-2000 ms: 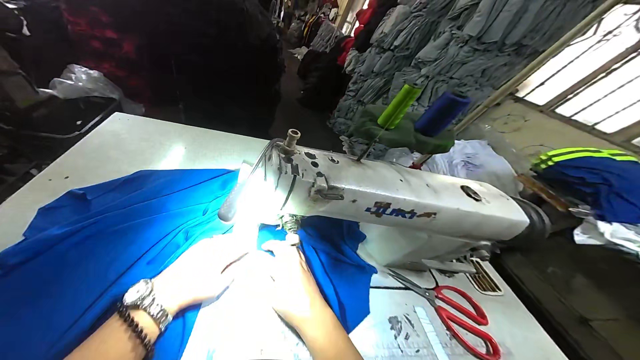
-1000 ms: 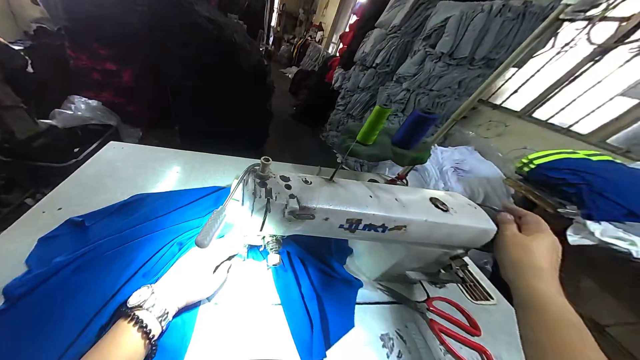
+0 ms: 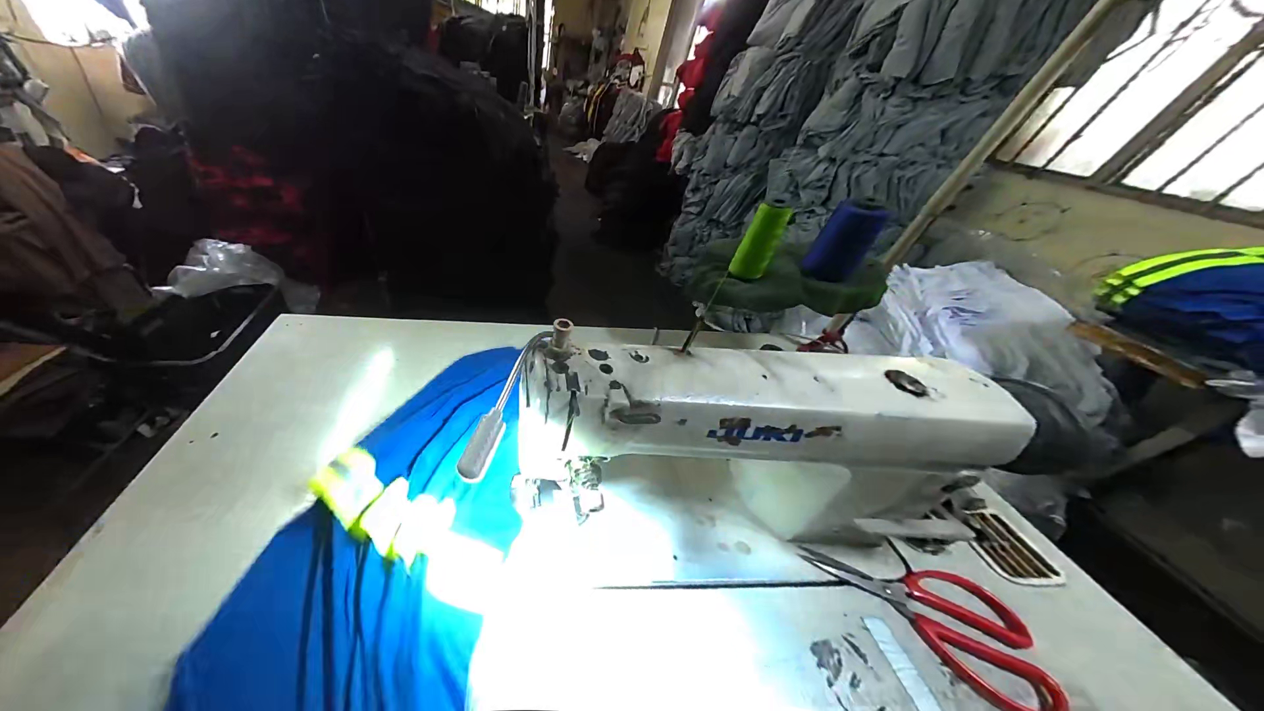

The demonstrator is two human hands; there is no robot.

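Neither my left hand nor my right hand shows in the head view. Blue fabric (image 3: 326,602) lies on the table left of a white Juki sewing machine (image 3: 790,405), with a yellow-green and white strip (image 3: 370,509) across it. Strong glare hides part of the cloth and strip. The fabric is clear of the needle area (image 3: 583,489). A small lamp on a bent arm (image 3: 482,444) hangs by the machine's head. Scissors with red handles (image 3: 973,622) lie at the right, their blades pointing left toward the machine's base.
Green (image 3: 760,242) and blue (image 3: 844,240) thread cones stand behind the machine. White cloth (image 3: 973,316) is piled behind its right end. A black bin (image 3: 188,346) stands left of the white tabletop (image 3: 227,464). Grey garments (image 3: 849,128) are stacked high at the back.
Both hands have gone out of view; one second ago the left was on the fabric and the right at the machine's right end. The blue fabric has moved left from under the needle area.
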